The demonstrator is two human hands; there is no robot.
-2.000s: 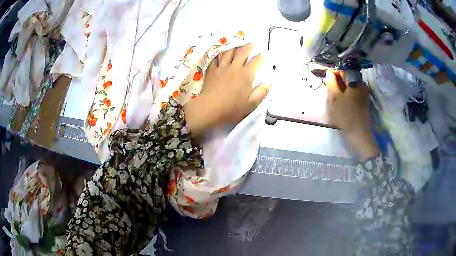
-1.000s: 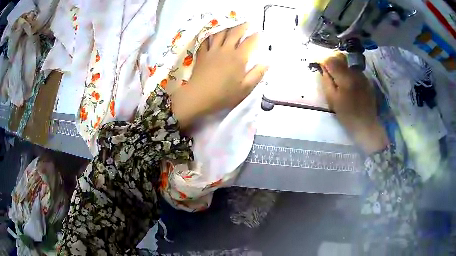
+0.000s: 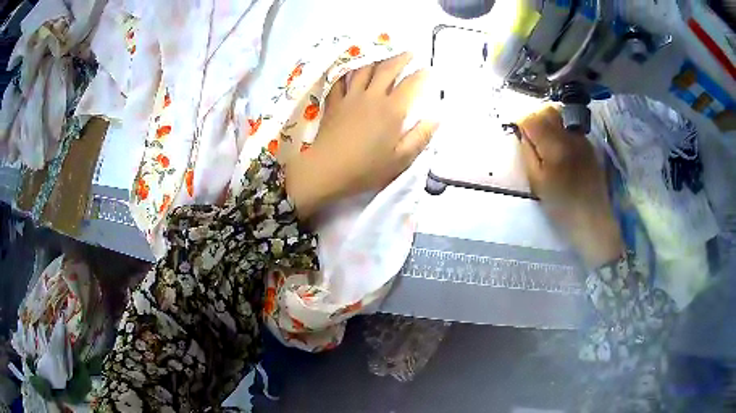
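Observation:
My left hand (image 3: 355, 141) lies flat with spread fingers on a white floral piece (image 3: 343, 258), left of the needle plate (image 3: 468, 153). The piece hangs over the table's front edge in a fold, with orange flowers on its border. My right hand (image 3: 557, 161) is at the right of the plate, below the sewing machine head (image 3: 557, 48). Its fingers are bent together around a small dark thing (image 3: 510, 128) at their tips; what it is cannot be told. Strong light washes out the needle area.
More floral pieces (image 3: 161, 153) lie at the left, by a brown board (image 3: 77, 173). A ruler tape (image 3: 492, 270) runs along the front edge. White scraps (image 3: 670, 177) lie at the right. A tied floral bundle (image 3: 60, 323) is below left. Clear crumpled plastic (image 3: 399, 347) hangs below the table.
The whole view has shifted slightly. My right hand's fingers have moved a little down, away from the presser foot area, since the oldest frame. My left hand stays on the cloth.

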